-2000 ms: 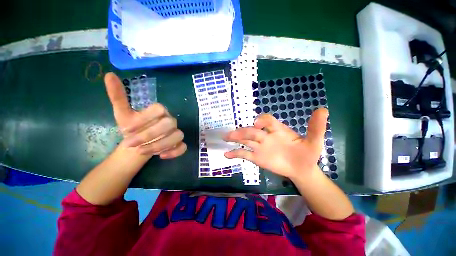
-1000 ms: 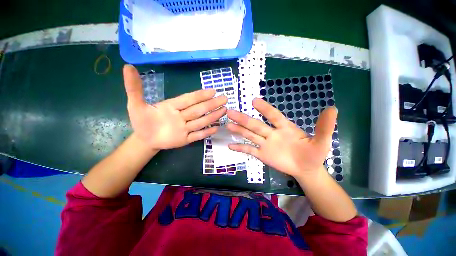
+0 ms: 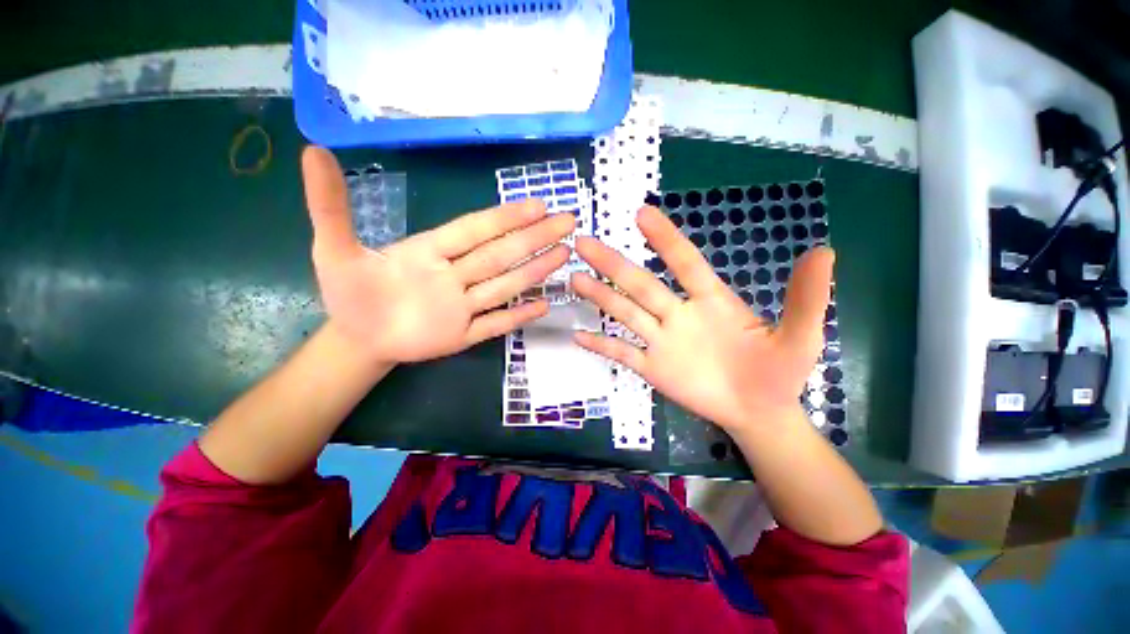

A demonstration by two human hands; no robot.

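Observation:
My left hand (image 3: 415, 291) is open, palm up, fingers spread toward the centre, holding nothing. My right hand (image 3: 719, 341) is also open, palm up and empty, fingers pointing up and left. The fingertips of both hands almost meet over the label sheets (image 3: 540, 181), which carry rows of small blue and dark rectangles and are partly hidden. The white strip with tiny black dots (image 3: 632, 415) lies right of them. The large pad sheet (image 3: 744, 223), a grid of black dots, is partly covered by my right hand. The small pad sheet (image 3: 378, 204) lies behind my left hand.
A blue plastic basket (image 3: 465, 129) with white sheets (image 3: 465, 74) stands behind the labels. A white foam tray (image 3: 942, 248) at far right holds several black units (image 3: 1019, 394) with cables. A rubber band (image 3: 250, 150) lies at left. Cardboard (image 3: 1010, 514) shows below the bench at right.
My left hand has turned from a side-on pose with curled fingers to palm up and spread, moving toward the centre. My right hand stays open, its fingers now more spread and slightly higher.

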